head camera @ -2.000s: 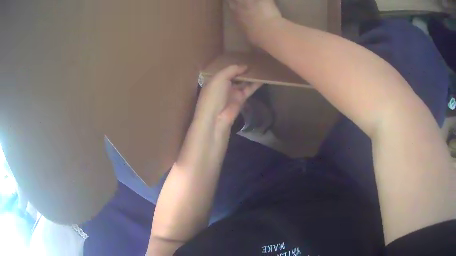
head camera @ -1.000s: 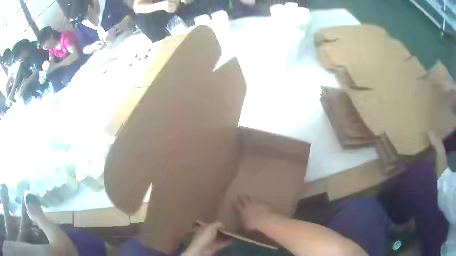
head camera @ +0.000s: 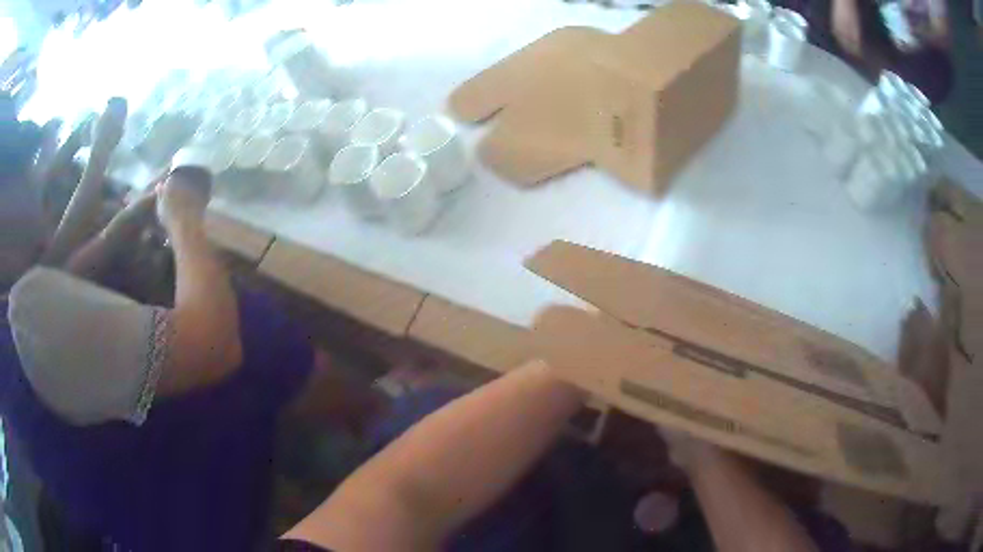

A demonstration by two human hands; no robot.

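A brown flat box blank (head camera: 733, 377) with slits and dark printed patches is held tilted over the table's near edge. My left hand (head camera: 555, 380) is at its near left end, blurred, with the fingers not clearly seen. My right hand (head camera: 686, 444) is at its lower edge, partly hidden under the cardboard. A formed brown mailer box (head camera: 684, 92) stands on the white table further back, its rounded flaps spread to the left.
Rows of white cups (head camera: 399, 175) stand on the left of the white table (head camera: 474, 253). More white cups (head camera: 889, 151) are at the right. A neighbour (head camera: 162, 356) sits close on my left, one hand at the cups. Other cardboard (head camera: 959, 291) lies at the right edge.
The open box that was in my hands is now out of them, and a formed box stands on the table. My hands are now at a flat blank. The view has turned.
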